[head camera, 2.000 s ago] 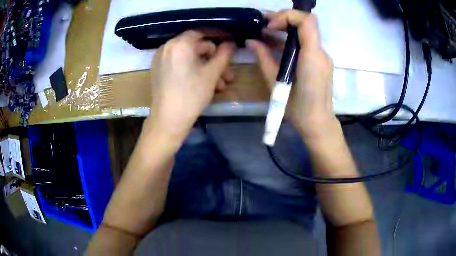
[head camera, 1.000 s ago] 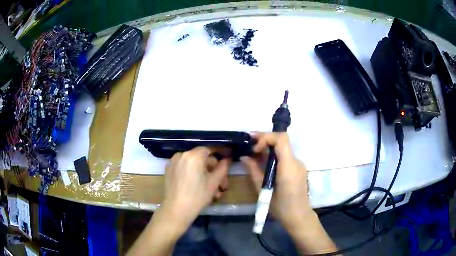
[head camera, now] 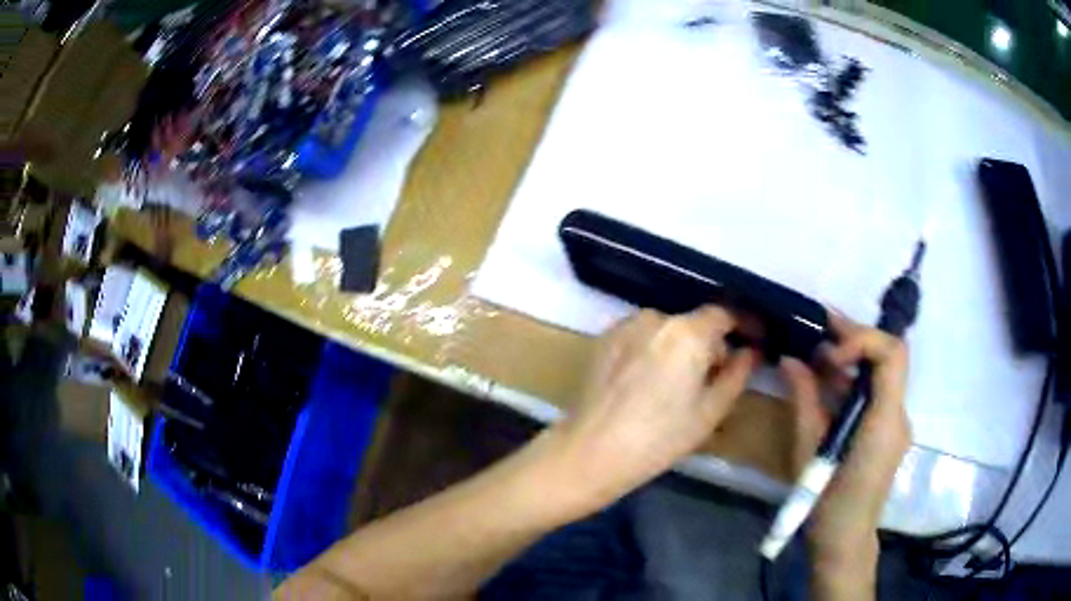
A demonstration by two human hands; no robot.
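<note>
A black plastic housing is held on its side above the front edge of the white sheet. My left hand has its fingers at the housing's near side, toward its right end; its fingertips are partly hidden. My right hand holds the housing's right end with its fingertips. The soldering iron also lies in my right hand, its tip pointing up and away and its white rear sleeve toward me. What the fingers touch inside the housing is hidden.
Small black parts lie on the work sheet. Another black housing is at right. The board pile and wrapped housings are at upper left. A blue parts bin is below the bench. The iron's cord loops at lower right.
The view has swung left and tilted, so the bin and board pile show more and the station has mostly left the picture. Both hands keep their hold on the housing.
</note>
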